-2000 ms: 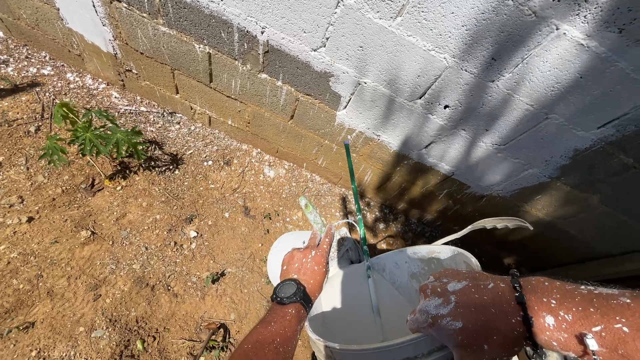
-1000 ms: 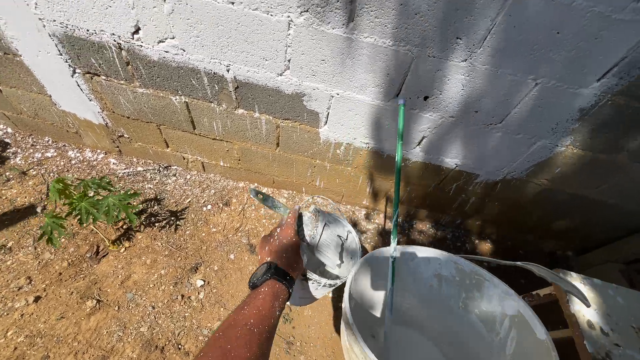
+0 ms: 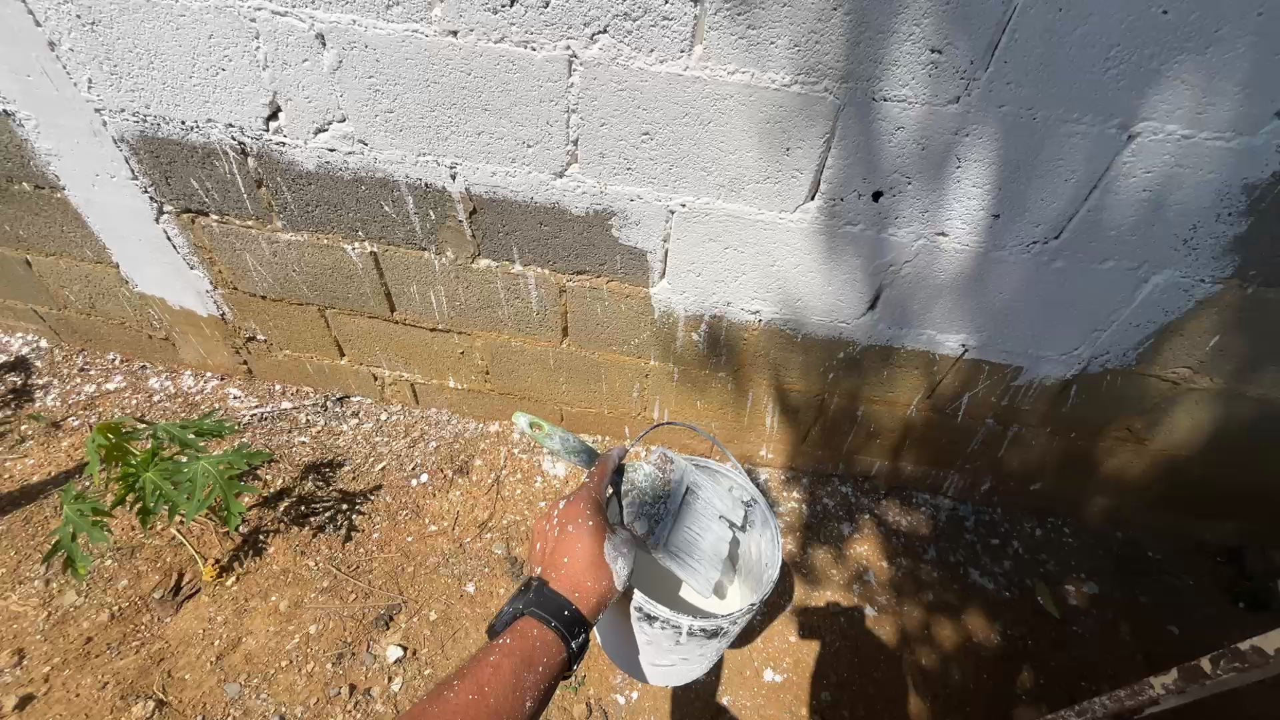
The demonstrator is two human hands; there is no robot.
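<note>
My left hand [image 3: 578, 550], with a black watch on the wrist, grips a small paint-smeared bucket [image 3: 690, 640] at its left rim. A wide paintbrush [image 3: 690, 520] lies across the bucket's mouth against that hand, its green handle pointing up and left and its bristles coated white. White paint [image 3: 670, 590] shows inside the bucket, and its thin wire handle stands up behind. My right hand is out of view. Ahead is a concrete block wall [image 3: 450, 90], white above and bare grey-brown along its lower courses, with white drips.
A leafy green plant [image 3: 165, 475] grows at left from dry, stony soil [image 3: 330, 620] flecked with white. Shadows fall over the wall and ground at right. The edge of a paint-spattered board or beam [image 3: 1190, 680] crosses the lower right corner.
The large white bucket with the green stick has left the view, which has shifted. My right hand, over that bucket two seconds ago, is gone from view. The small bucket now shows more fully.
</note>
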